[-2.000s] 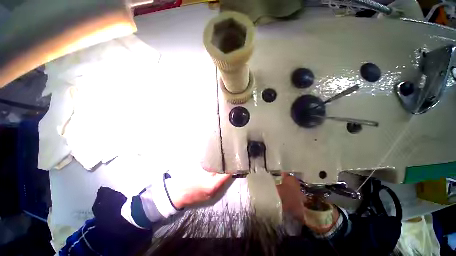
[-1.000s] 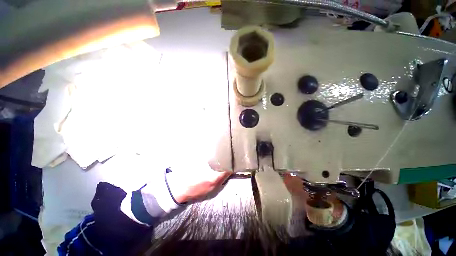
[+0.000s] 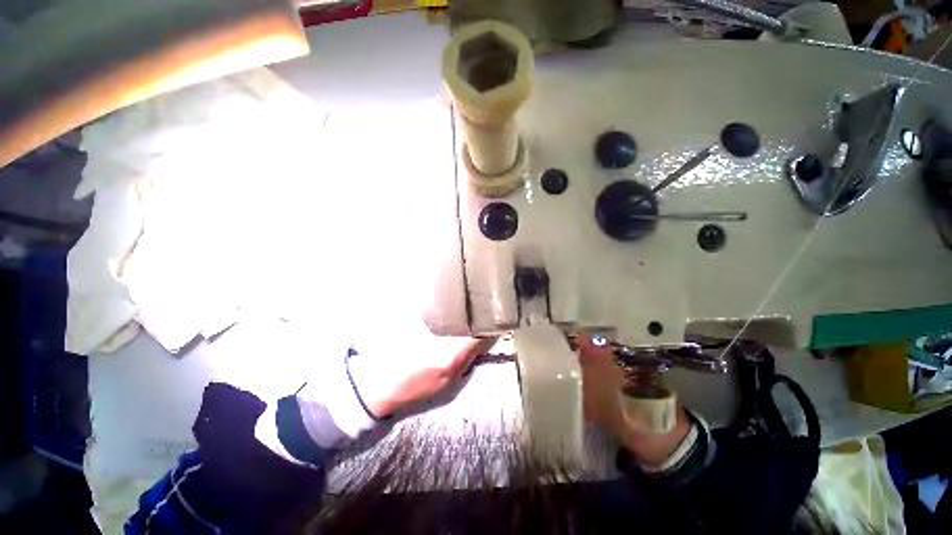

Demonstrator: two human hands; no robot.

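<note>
The cream sewing machine head [image 3: 585, 251] fills the middle and right. My left hand [image 3: 423, 374] lies on the pale table just left of the pale upright guard [image 3: 550, 392], its fingertips under the head's front edge. My right hand [image 3: 611, 402] is right of the guard, partly hidden by it and by metal parts. The needle and what my fingers touch are hidden, so neither grip can be told. Washed-out white fabric pieces [image 3: 110, 246] are piled left of the machine. A thin thread [image 3: 785, 287] runs down across the head.
A lamp shade [image 3: 146, 63] hangs at the top left. Black looped scissor handles [image 3: 799, 402] lie right of my right hand. A yellow parts box [image 3: 879, 376] stands at the right. Cream fabric [image 3: 861, 481] hangs at the lower right. Hair covers part of the lower middle.
The view has shifted slightly, moving the machine within the picture. My right hand shows more clearly beside the guard than a second ago. My left hand stays by the head's front edge.
</note>
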